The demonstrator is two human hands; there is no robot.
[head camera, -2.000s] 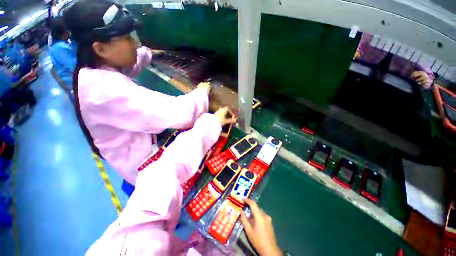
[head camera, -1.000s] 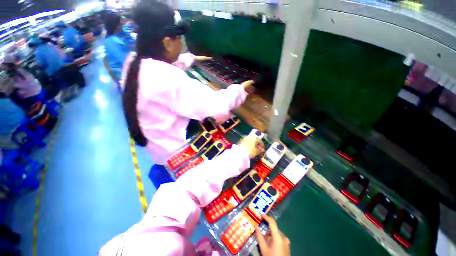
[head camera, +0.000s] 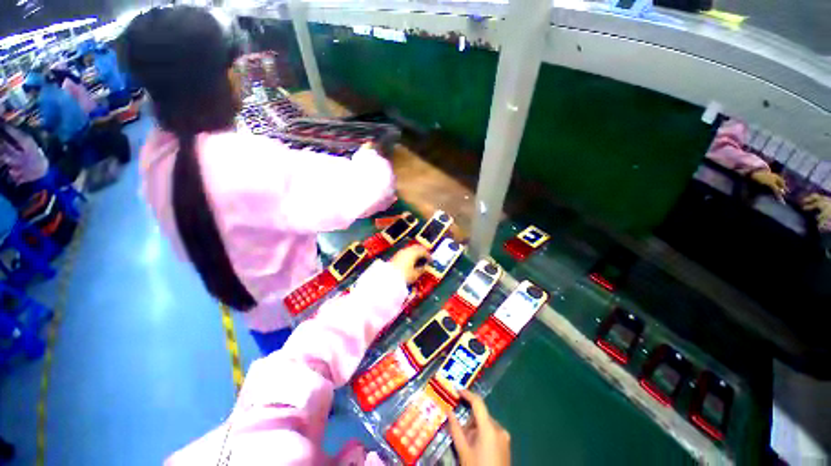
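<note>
Several open red flip phones with gold-edged upper halves lie in clear trays. The nearest phone (head camera: 419,423) has a lit blue-white display. My right hand (head camera: 483,435) is at its right edge near the hinge, thumb and finger touching it. Beside it on the left lies a phone with a dark screen (head camera: 433,339). Two phones behind have pale lit screens (head camera: 519,307). My left hand (head camera: 412,264) reaches over the tray to a farther phone with a lit screen (head camera: 445,258); its fingers cover the keypad, and their grip is hidden.
A person in pink (head camera: 246,182) stands close on the left, beside more phones (head camera: 348,261). A grey post (head camera: 510,127) rises behind the trays. A small red item (head camera: 527,241) and several dark red-edged pieces (head camera: 662,373) lie beyond the ledge. Another person's hands (head camera: 773,182) show far right.
My left hand has moved back from the post to a lit phone. The neighbour has turned away, arm withdrawn. My right hand stays at the nearest phone. The view has shifted.
</note>
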